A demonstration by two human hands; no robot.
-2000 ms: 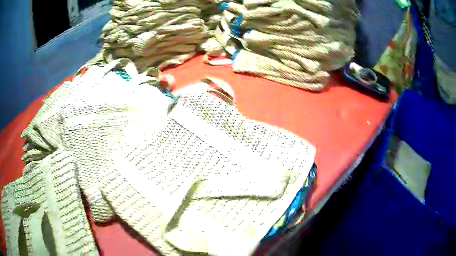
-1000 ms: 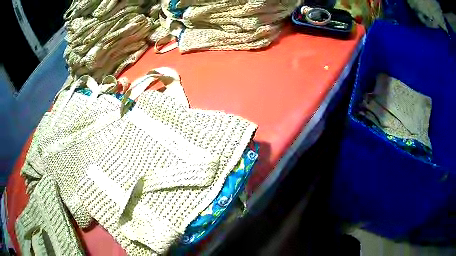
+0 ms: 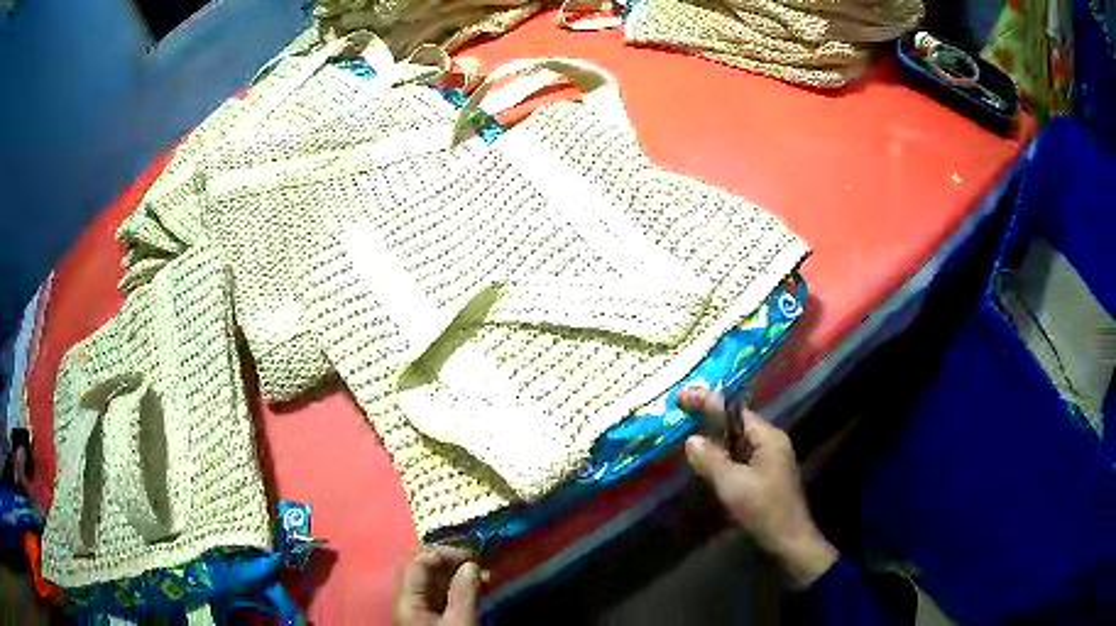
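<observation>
A cream ribbed tote bag [image 3: 575,232] lies on the table, its turquoise flowered lining [image 3: 661,422] showing along the near edge. One handle loop stands at its far end; the other lies across the body. My right hand [image 3: 753,477] is at the lining edge, holding a small dark tool [image 3: 737,428], perhaps snips, between thumb and fingers. My left hand [image 3: 441,587] is at the bottom of the picture, just below the bag's near left corner, partly cut off. Its thumb and fingers are bent close together; whether they pinch a thread or cloth cannot be told.
Another tote bag [image 3: 159,428] lies at the left with lining at its near edge. More bags [image 3: 275,184] lie beneath and behind. Stacked bags [image 3: 759,37] and a black tray [image 3: 961,80] stand on the far side of the red table [image 3: 857,184]. A blue bin [image 3: 967,452] is at the right.
Both my hands have come into view at the bag's near edge, the right one with a small dark tool. The view has shifted, so the bags sit farther right and higher than a second ago.
</observation>
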